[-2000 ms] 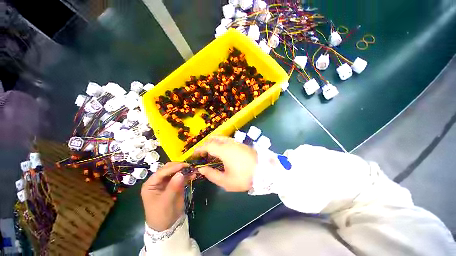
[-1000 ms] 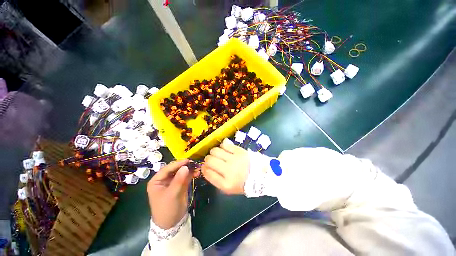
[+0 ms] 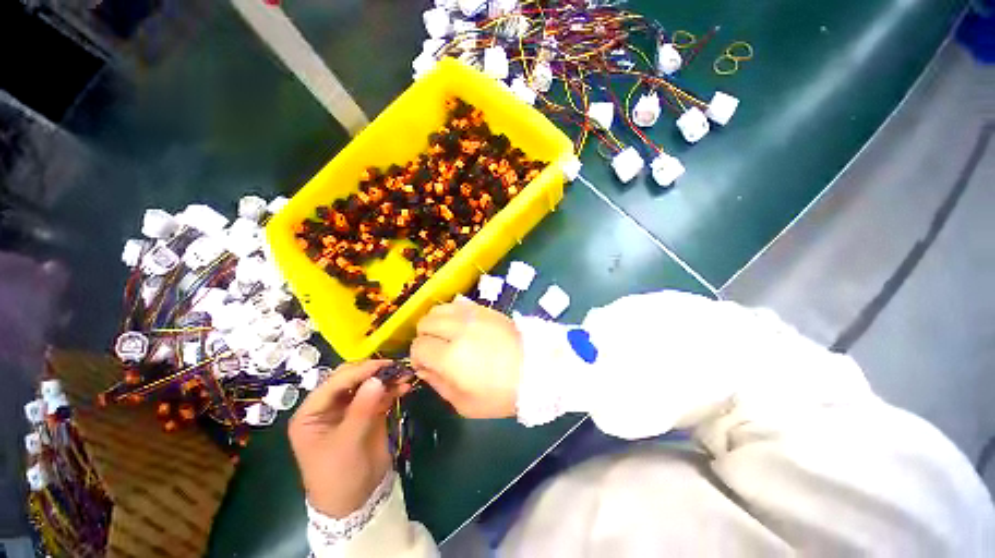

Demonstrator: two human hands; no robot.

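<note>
My left hand (image 3: pixel 343 436) pinches a small dark connector (image 3: pixel 395 374) between thumb and fingers, just below the near corner of the yellow bin. My right hand (image 3: pixel 467 358) is beside it, its fingertips together on thin lead wires at the connector's right side. Loose wire strands (image 3: pixel 399 436) hang below my left fingers. The yellow bin (image 3: pixel 511 231) holds many black-and-orange connectors (image 3: pixel 420 196). White housings (image 3: pixel 520 275) lie by the bin's near edge, above my right wrist. The exact fit of wire and connector is hidden by my fingers.
A pile of wired units (image 3: pixel 224 286) with white blocks and orange ends lies left of the bin. More wired units (image 3: pixel 567 55) lie beyond it, with thin yellow loops (image 3: pixel 733 58) to their right. A cardboard box (image 3: pixel 164 469) with wired units stands at left. A pale upright (image 3: pixel 306 71) stands behind.
The whole view has shifted, so the bin and piles appear further left. My right hand has stayed close to my left. One white housing near my right wrist now sits further from the others.
</note>
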